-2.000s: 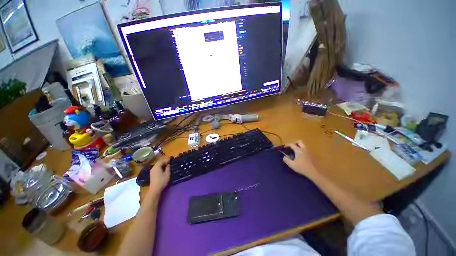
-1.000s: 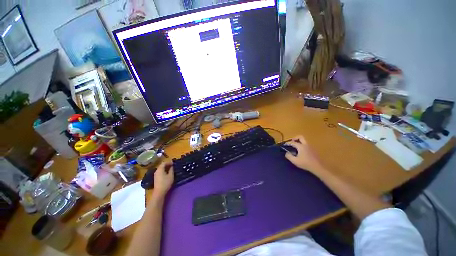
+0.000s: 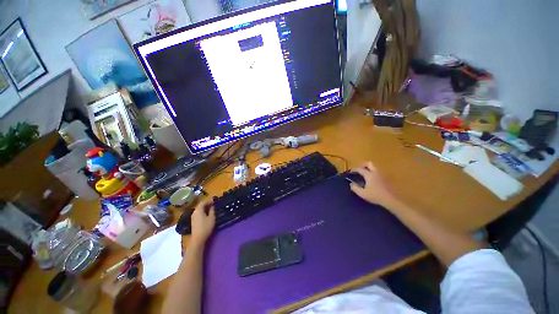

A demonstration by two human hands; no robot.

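Note:
My left hand (image 3: 202, 221) rests at the left end of the black keyboard (image 3: 269, 189), fingers on or just over its edge keys. My right hand (image 3: 370, 185) lies on a small dark mouse (image 3: 355, 178) at the right end of the keyboard, on the upper right of the purple desk mat (image 3: 343, 239). A dark smartphone (image 3: 270, 252) lies flat on the mat between my forearms. The monitor (image 3: 245, 73) behind the keyboard shows a white page with a small dark block near its top, between dark side areas.
At left are a white paper (image 3: 161, 256), a tissue box (image 3: 125, 228), a glass jar (image 3: 83, 252), a dark brown cup (image 3: 130, 298) and a toy figure (image 3: 105, 168). At right are a small dark box (image 3: 388, 119), driftwood (image 3: 397, 55) and loose papers (image 3: 493, 179).
The camera view has shifted slightly, so the desk items sit a little differently in the picture. Both hands stay in the same places, at the keyboard's left end and on the mouse.

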